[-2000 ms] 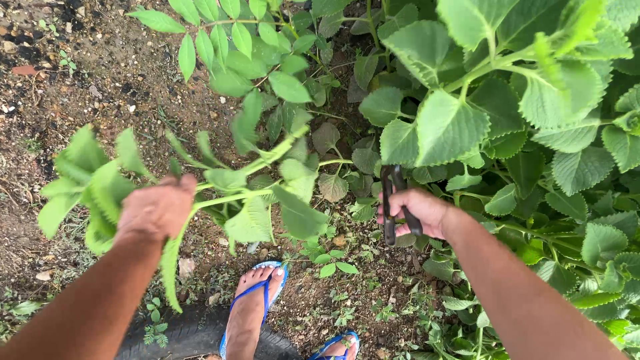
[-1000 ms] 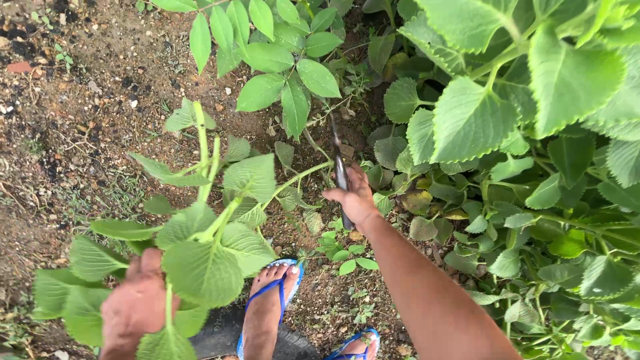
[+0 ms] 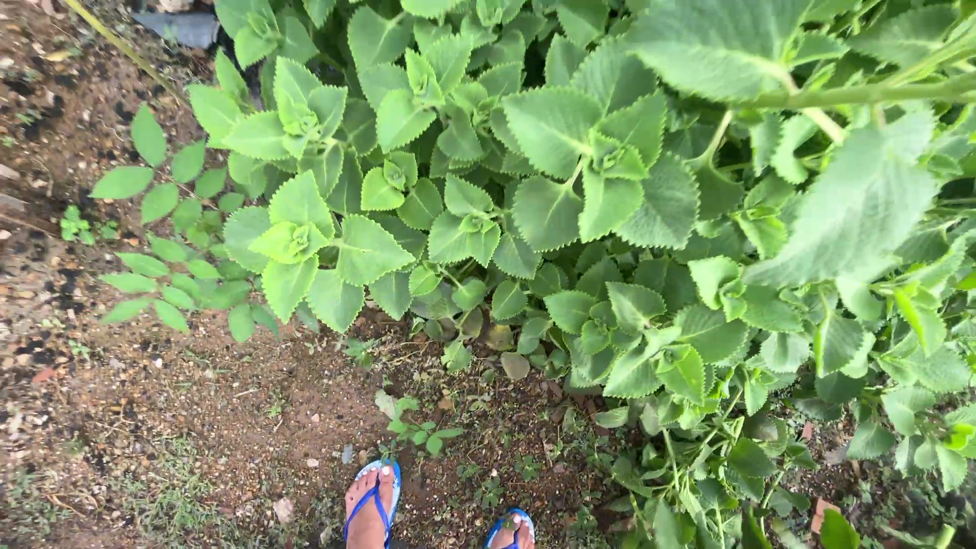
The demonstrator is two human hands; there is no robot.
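Note:
Neither my left hand nor my right hand shows in the head view now, and no cutting tool is visible. A dense plant with broad, serrated green leaves (image 3: 549,137) fills the upper middle and right. One thick green stem (image 3: 877,94) with large leaves lies across the upper right, close to the camera. Lower right, leafy stems (image 3: 686,465) of the same kind hang or lie low over the soil.
A smaller plant with smooth oval leaflets (image 3: 164,282) grows at the left. My feet in blue flip-flops (image 3: 374,503) stand on brown, gravelly soil (image 3: 229,396) at the bottom. A dark grey object (image 3: 179,29) lies at the top left, and a reddish fragment (image 3: 822,515) at the lower right.
Both hands, the cut-looking leafy stem at my left hand and the dark-handled tool in my right hand have gone out of view. The view has shifted toward the large plant.

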